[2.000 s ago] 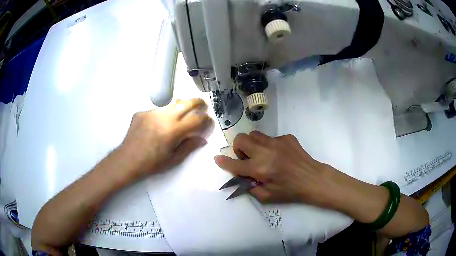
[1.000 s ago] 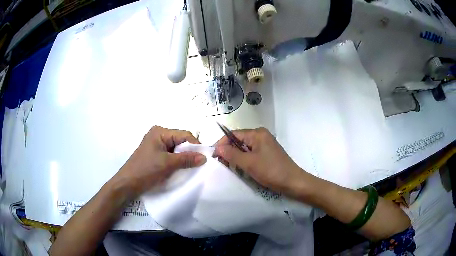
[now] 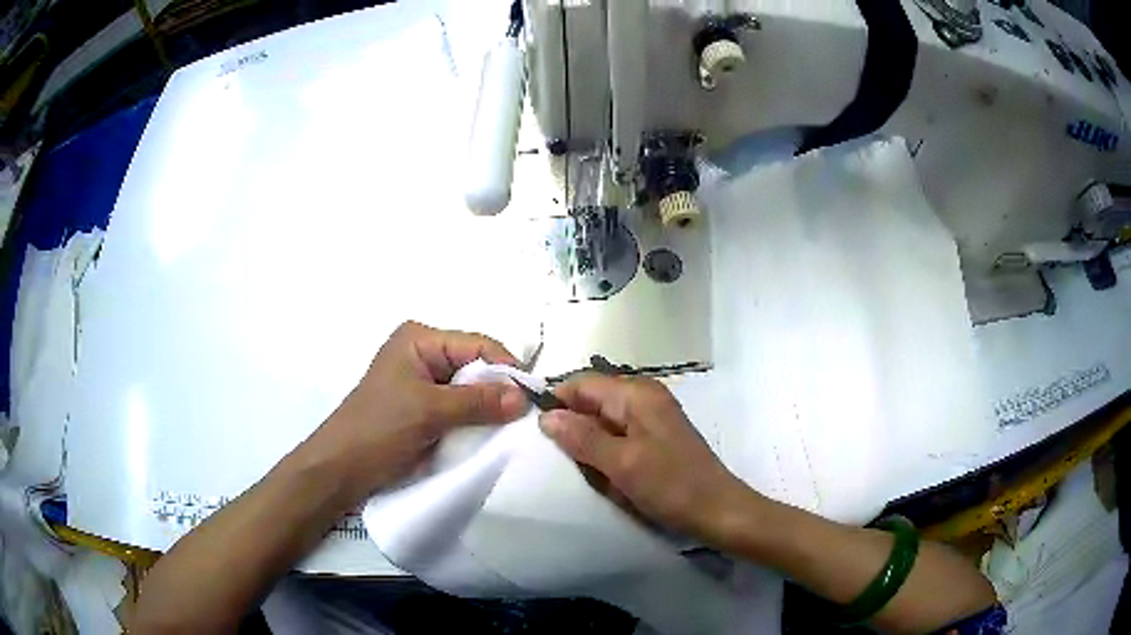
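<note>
A white fabric panel [image 3: 521, 521] is pinched and raised near the table's front edge, below the needle area, and hangs over that edge. My left hand [image 3: 434, 391] grips its upper edge between thumb and fingers. My right hand [image 3: 633, 440] holds dark thread snips [image 3: 538, 396], their tips touching the fabric edge beside my left thumb. Whether my right fingers also hold fabric cannot be told. The sewing machine's presser foot and needle area [image 3: 598, 248] stand behind my hands, apart from the fabric.
Another white panel [image 3: 843, 323] lies on the table right of the needle plate [image 3: 633, 329]. A white rounded bar [image 3: 494, 137] hangs left of the needle. Blue cloth [image 3: 75, 186] is at the left; a yellow frame [image 3: 1042, 496] is at the right edge.
My hands have left the needle area and come nearer with the fabric lifted. Since the last frame, the snips' tips have moved down and left onto the fabric edge.
</note>
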